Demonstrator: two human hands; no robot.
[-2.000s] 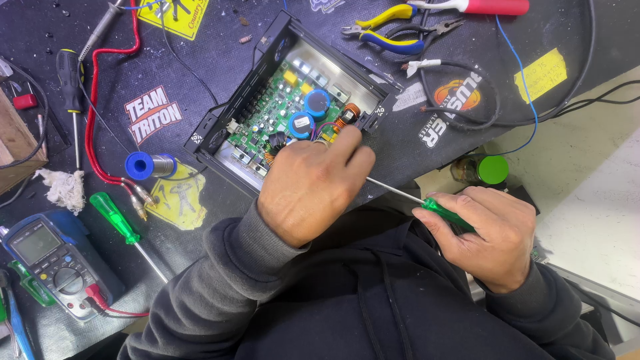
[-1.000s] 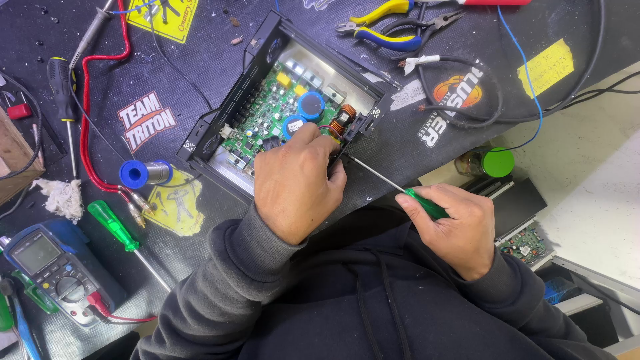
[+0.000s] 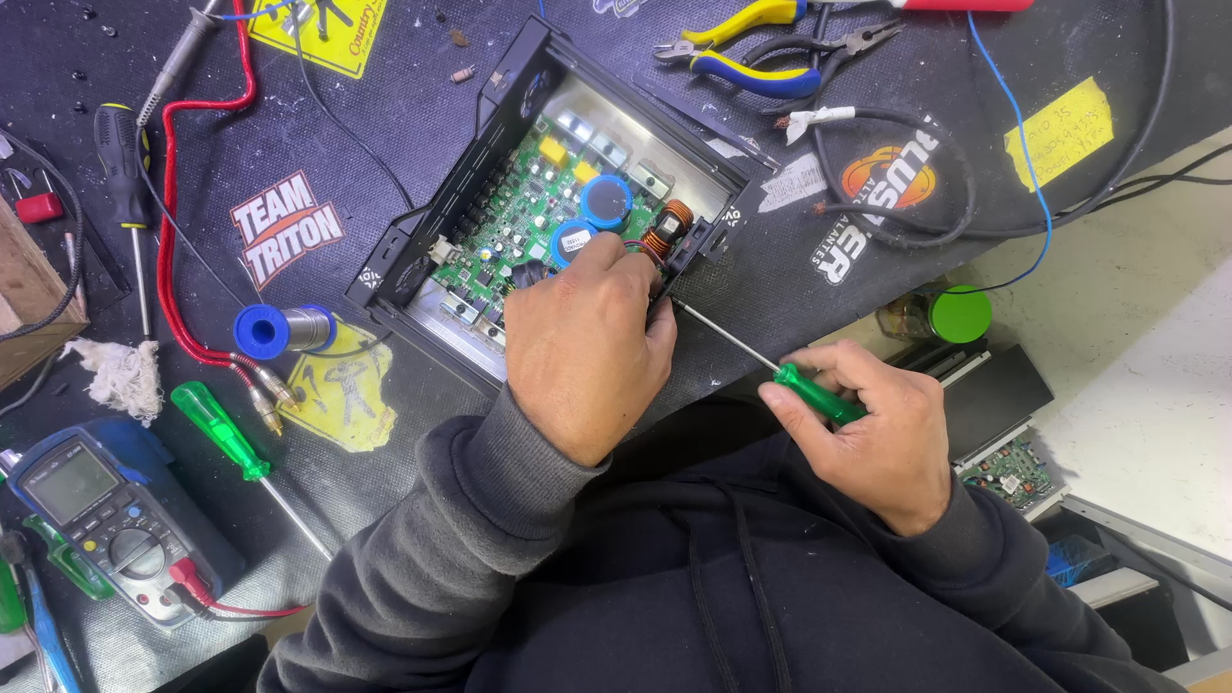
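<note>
An open black metal amplifier chassis (image 3: pixel 414 231) lies tilted on the bench, with a green circuit board (image 3: pixel 510 207) inside. The board carries blue capacitors (image 3: pixel 606 200) and a copper-wound toroidal coil (image 3: pixel 671 229). My left hand (image 3: pixel 587 356) rests over the chassis's near side, fingers bent down beside the coil; what the fingertips touch is hidden. My right hand (image 3: pixel 866 433) grips the green handle of a screwdriver (image 3: pixel 813 393). Its shaft points up and left to the chassis's near right corner, next to my left fingers; the tip is hidden.
Pliers (image 3: pixel 756 77) and a looped black cable (image 3: pixel 962 183) lie beyond the chassis. To the left are a solder spool (image 3: pixel 284 330), a second green screwdriver (image 3: pixel 226 433), a multimeter (image 3: pixel 125 525), red cables (image 3: pixel 173 241) and a black-handled screwdriver (image 3: pixel 122 164). A green-lidded jar (image 3: pixel 960 314) stands right.
Since the oldest frame, the screwdriver's tip end has moved from under my left hand's side to the chassis corner, and its shaft is steeper. My left hand has shifted slightly.
</note>
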